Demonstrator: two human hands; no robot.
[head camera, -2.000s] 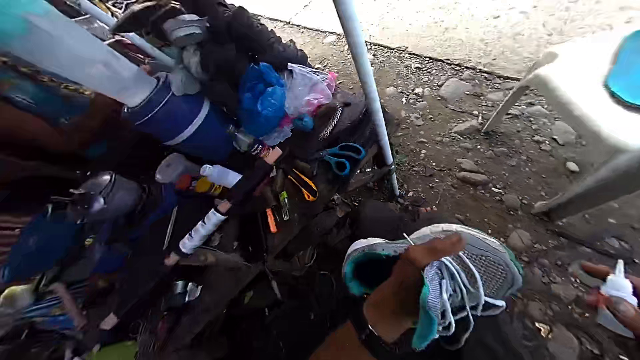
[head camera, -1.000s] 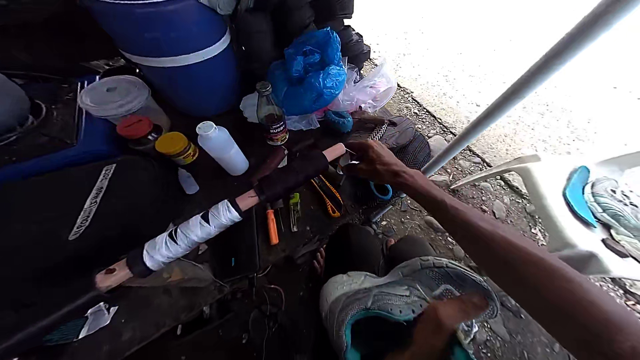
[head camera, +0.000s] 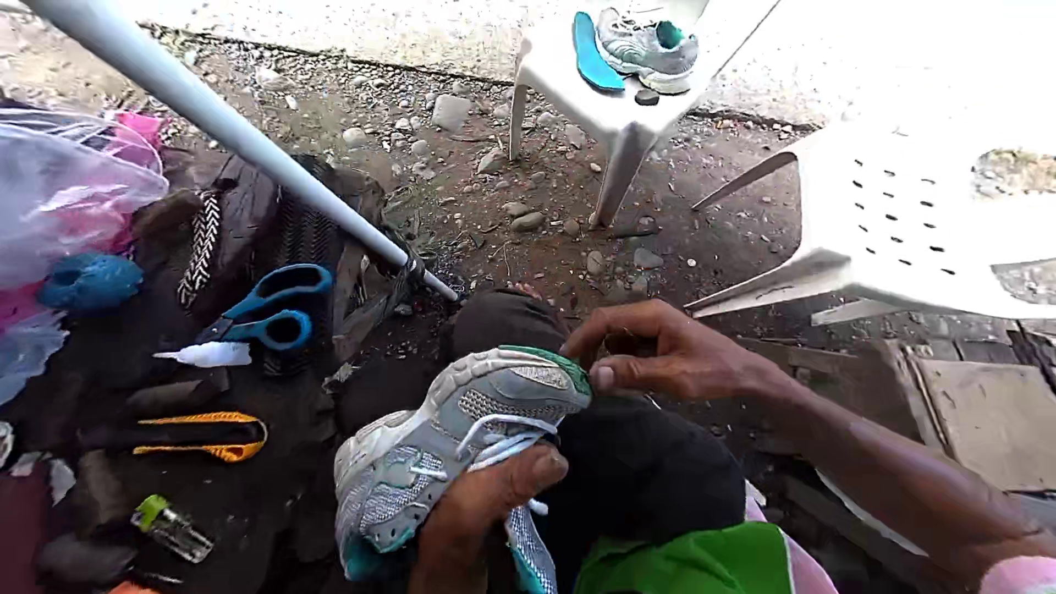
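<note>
A grey and teal running shoe (head camera: 445, 437) is held over my lap, its toe toward the upper right. My left hand (head camera: 495, 495) grips it by the tongue and laces, thumb on top. At the green toe end of the sole, the bent fingers of my right hand (head camera: 639, 355) are close together; whether something thin is between them cannot be told. Left of the shoe lie blue-handled scissors (head camera: 285, 309), a small white glue bottle (head camera: 216, 355), a yellow utility knife (head camera: 235, 437) and a clear lighter with a green top (head camera: 173, 528).
A metal pole (head camera: 272, 157) slants across the upper left, beside plastic bags (head camera: 74, 198). A white plastic stool (head camera: 561, 74) bears another running shoe (head camera: 648, 49) and a blue insole (head camera: 596, 58). At the right stands a white plastic chair (head camera: 899, 214); stones lie on the ground between.
My right hand has moved from the tools beside the pole to the shoe's toe. The shoe has been turned, its laces now facing up. The view has swung to the right.
</note>
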